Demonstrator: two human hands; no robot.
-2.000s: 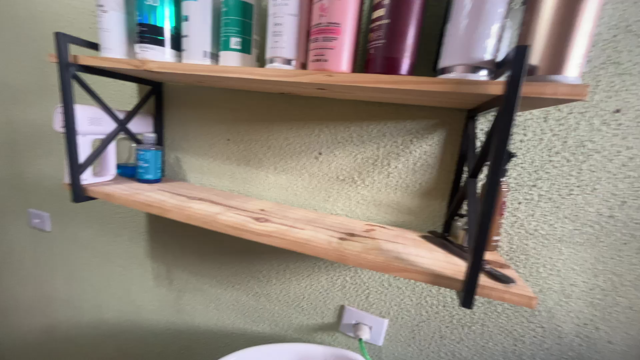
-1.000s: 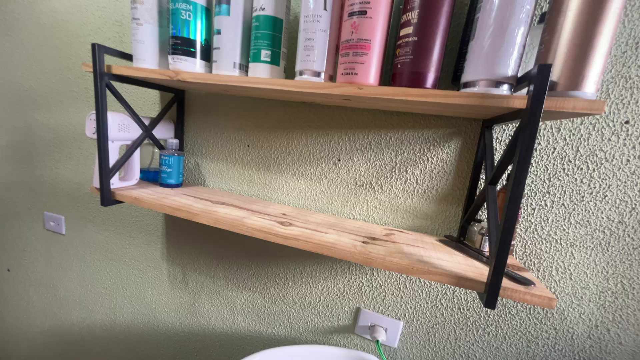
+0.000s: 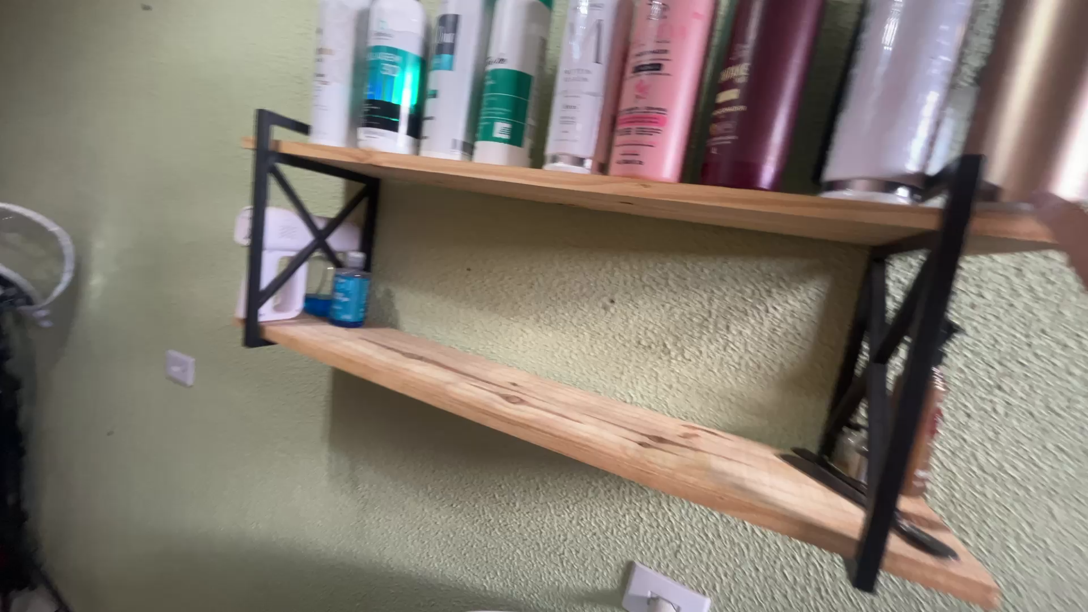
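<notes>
At the right edge, what looks like part of my right hand (image 3: pixel 1073 229), blurred and cut off, is beside the end of the upper wooden shelf (image 3: pixel 629 200), just below a pale metallic bottle (image 3: pixel 1073 136). Whether it touches or holds anything cannot be told. My left hand is out of view. Several tall bottles stand in a row on the upper shelf, among them a pink bottle (image 3: pixel 661 102), a dark red bottle (image 3: pixel 761 102), a white and green bottle (image 3: pixel 510 93) and a gold bottle (image 3: pixel 1020 93).
The lower wooden shelf (image 3: pixel 544 408) bears a small blue bottle (image 3: pixel 348 296), a white device with a handle (image 3: pixel 276 263) and a dark flat tool (image 3: pixel 829 476). Black metal brackets (image 3: pixel 914 382) hold the shelves. Below are a wall outlet with a plug (image 3: pixel 663 591) and a wall switch (image 3: pixel 180 367).
Part of a hand has come into view at the right edge beside the upper shelf. The view has shifted, showing more wall at the left.
</notes>
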